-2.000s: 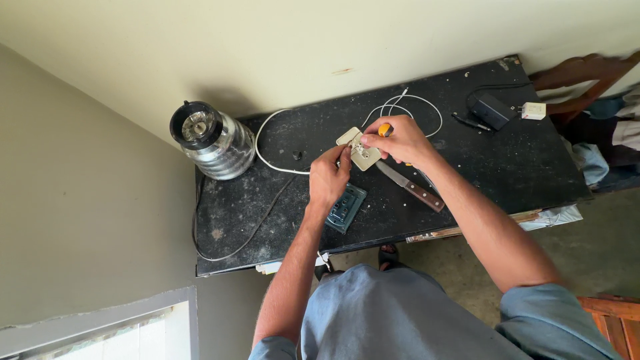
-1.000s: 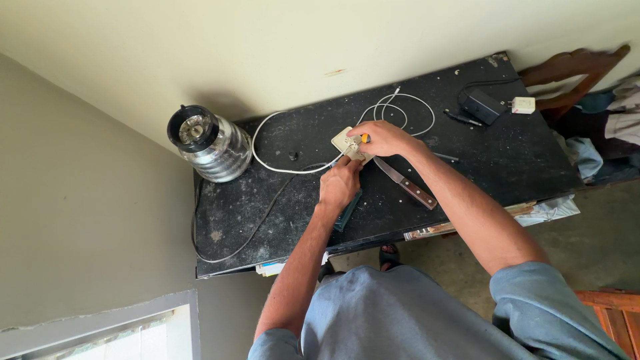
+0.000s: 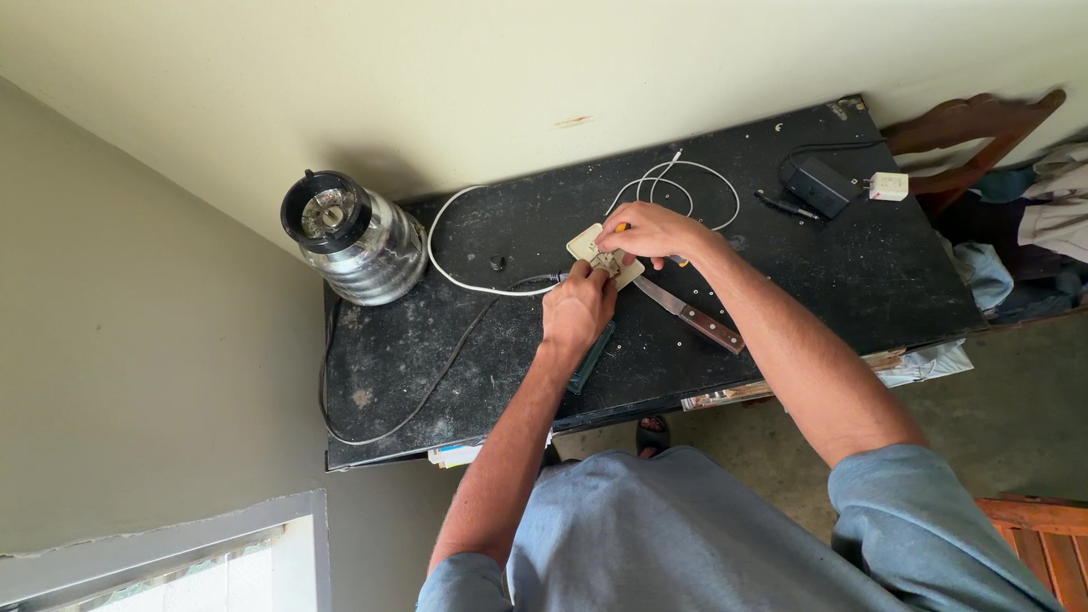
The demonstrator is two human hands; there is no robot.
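Observation:
A cream plastic housing (image 3: 583,244) with its inner parts exposed lies near the middle of the black table. My left hand (image 3: 580,308) has its fingers closed on the housing's near side. Over its upper right part, my right hand (image 3: 650,232) grips a small tool with a yellow-orange handle (image 3: 679,260); the tool's tip is hidden. A white cable (image 3: 476,287) runs from the left toward the housing. A knife with a riveted wooden handle (image 3: 712,329) lies just right of the housing. Partly under my left wrist is a dark green object (image 3: 591,357).
A blender jar (image 3: 370,246) stands at the table's left end, near a black cord (image 3: 442,378). Behind my right hand lies a coiled grey-white cable (image 3: 733,191). A black power adapter (image 3: 821,187) and a white charger (image 3: 888,186) lie at the right. Several small bits dot the black tabletop (image 3: 867,272).
My left hand has moved right onto the housing's near edge, over the dark green object that showed more fully two seconds ago. My right hand stays at the housing with the yellow-orange-handled tool.

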